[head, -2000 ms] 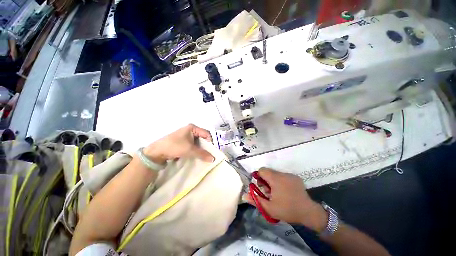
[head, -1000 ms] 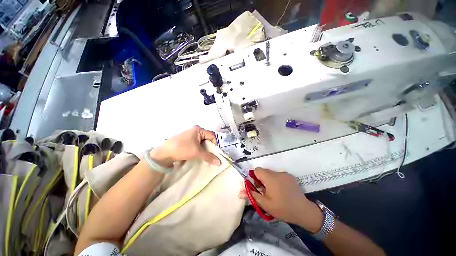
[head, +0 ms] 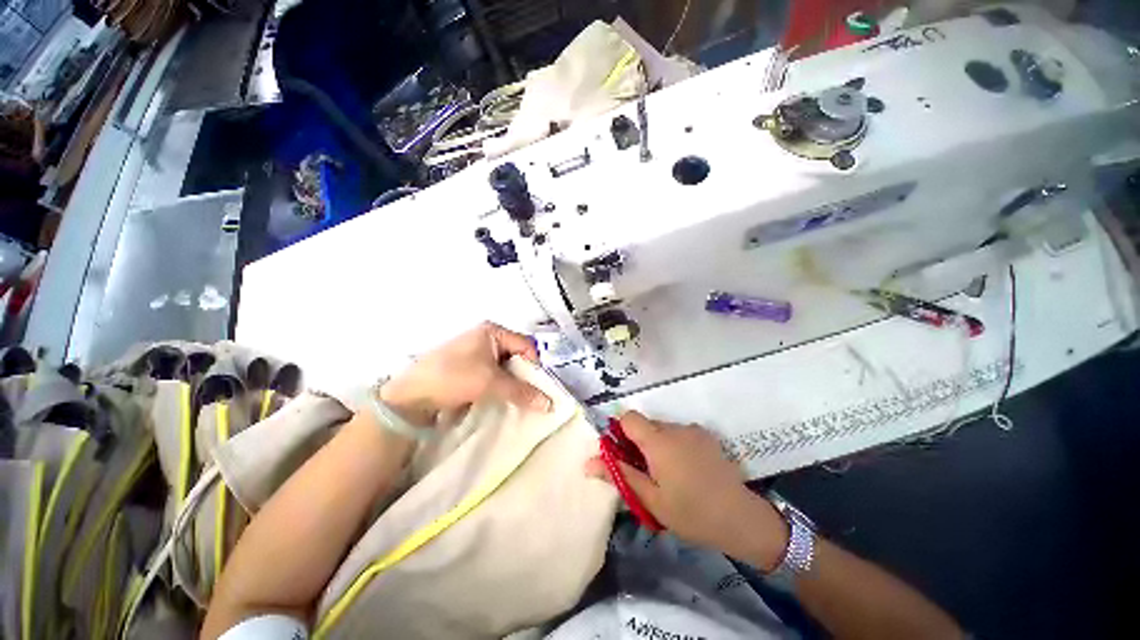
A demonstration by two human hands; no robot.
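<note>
A beige panel [head: 500, 538] with a yellow tape [head: 438, 525] along it hangs over the table's front edge and my lap. My left hand [head: 463, 375] pinches the panel's upper edge just left of the needle area. My right hand [head: 688, 481] holds scissors by their red handles [head: 628, 473]. The blades point up and left and lie along the panel's top right edge, close to my left fingertips. The blade tips are hard to make out against the cloth.
The white sewing machine [head: 713, 188] stands just beyond my hands. A purple-handled tool [head: 748, 306] and a thin red-and-black tool [head: 928, 313] lie on its bed at right. A bundle of beige panels [head: 138, 438] is at left. More beige cloth [head: 575, 81] lies behind the machine.
The scissors have moved slightly up and left along the panel edge, and their handles are closer together. My left hand keeps its pinch on the panel. The whole view has shifted slightly.
</note>
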